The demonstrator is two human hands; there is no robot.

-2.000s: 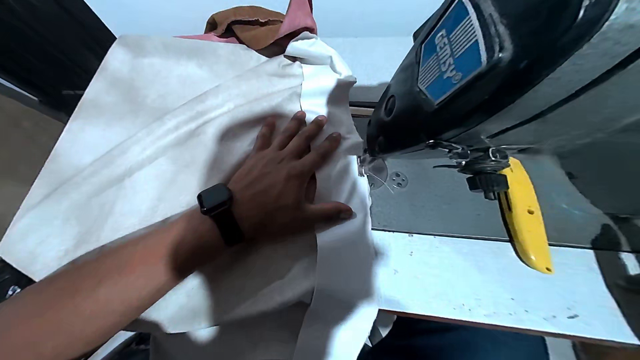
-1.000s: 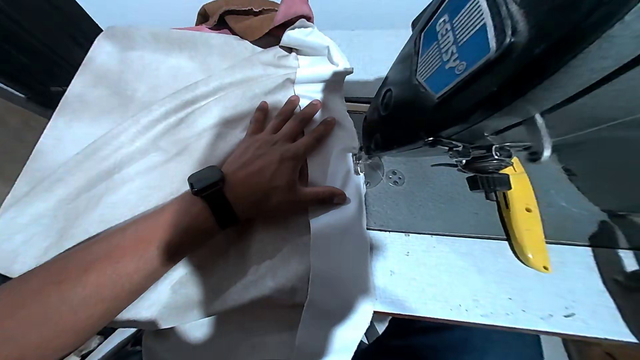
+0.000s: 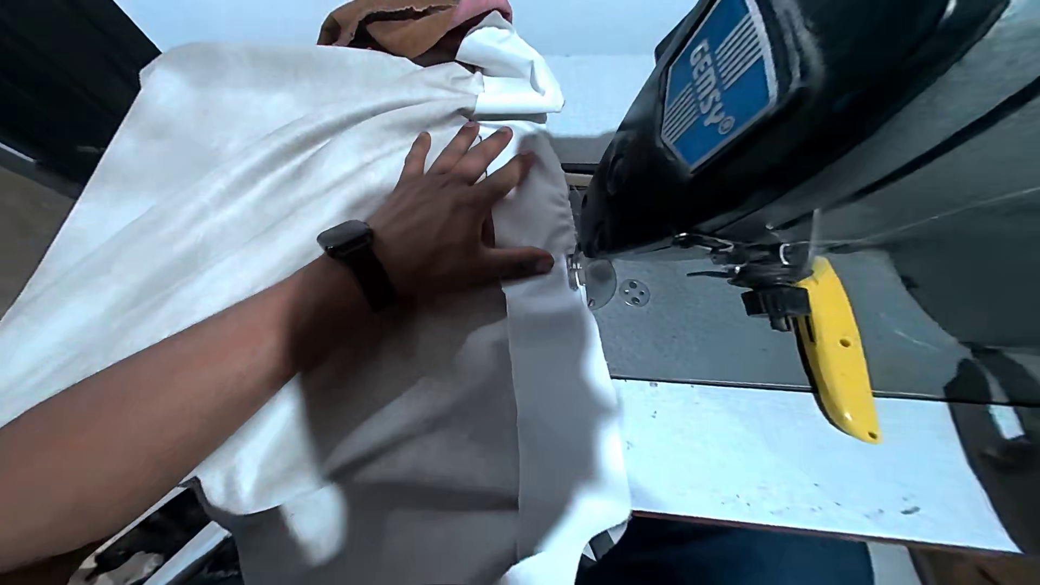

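Observation:
My left hand [image 3: 455,219], with a black watch [image 3: 348,237] at its wrist, lies flat with spread fingers on a large white sheet of leather or fabric [image 3: 244,146]. Its thumb tip rests on the folded strip [image 3: 561,357] along the sheet's right edge, just left of the presser foot [image 3: 575,272]. That edge runs beside the foot of a black sewing machine [image 3: 731,106]. My right hand is not in view. The needle is hidden behind the machine head.
A yellow utility knife [image 3: 841,357] lies on the machine bed's front edge, right of the thread tensioner [image 3: 764,276]. Brown and pink pieces [image 3: 422,28] are bunched behind the sheet. The white table's front edge [image 3: 812,532] runs along the bottom right.
The white sheet and its folded strip have shifted a little toward the table's front edge beside the presser foot. My left hand stays flat on the sheet throughout.

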